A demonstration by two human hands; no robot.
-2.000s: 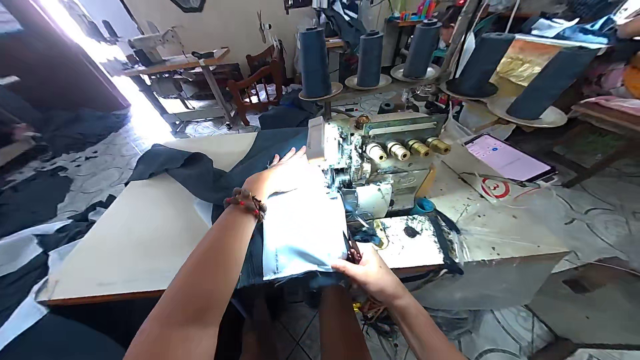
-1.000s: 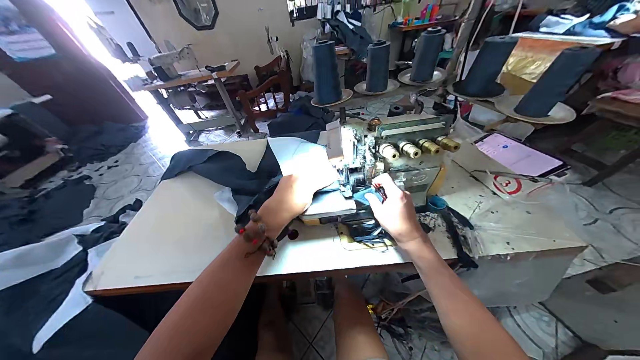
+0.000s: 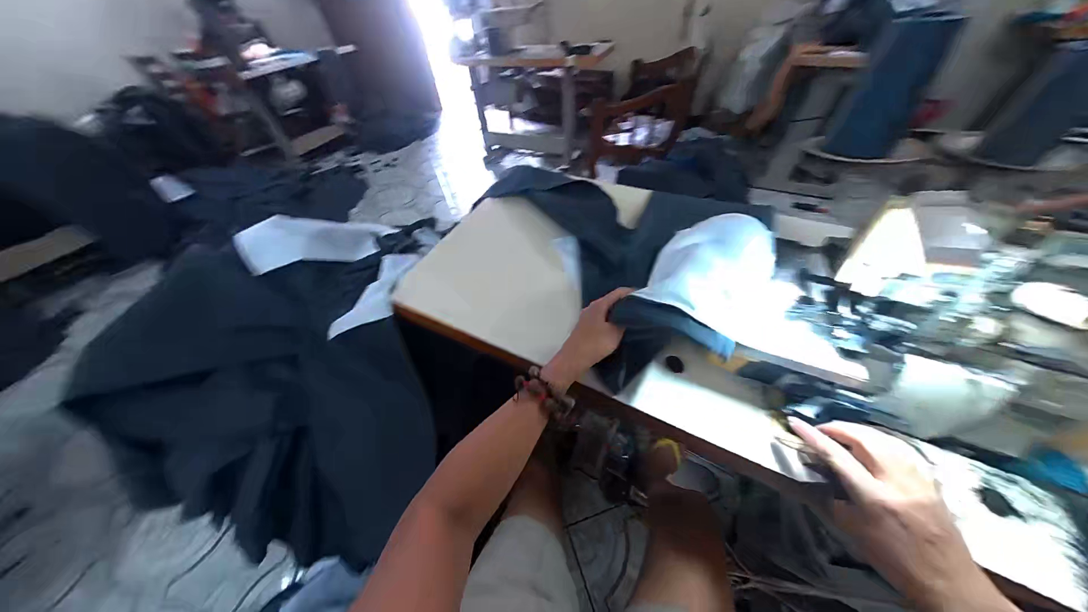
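My left hand (image 3: pixel 595 333) grips the edge of a dark fabric piece with a white fabric layer (image 3: pixel 718 263) on it, left of the overlock sewing machine (image 3: pixel 960 297), which looks blurred. More dark fabric (image 3: pixel 608 225) runs back across the table from there. Near the table's front edge, my right hand (image 3: pixel 884 484) holds a small dark tool with metal parts, blurred; it may be thread snips.
Left of the white tabletop (image 3: pixel 489 272) a large heap of dark cloth (image 3: pixel 263 374) with white pieces hangs to the floor. Blue thread cones (image 3: pixel 892 85) stand behind the machine. A wooden chair (image 3: pixel 642 110) and another sewing table (image 3: pixel 544 58) are farther back.
The view has swung left. My right hand has moved from beside the needle area to the table's front edge, and my left hand has moved away from the machine with the fabric.
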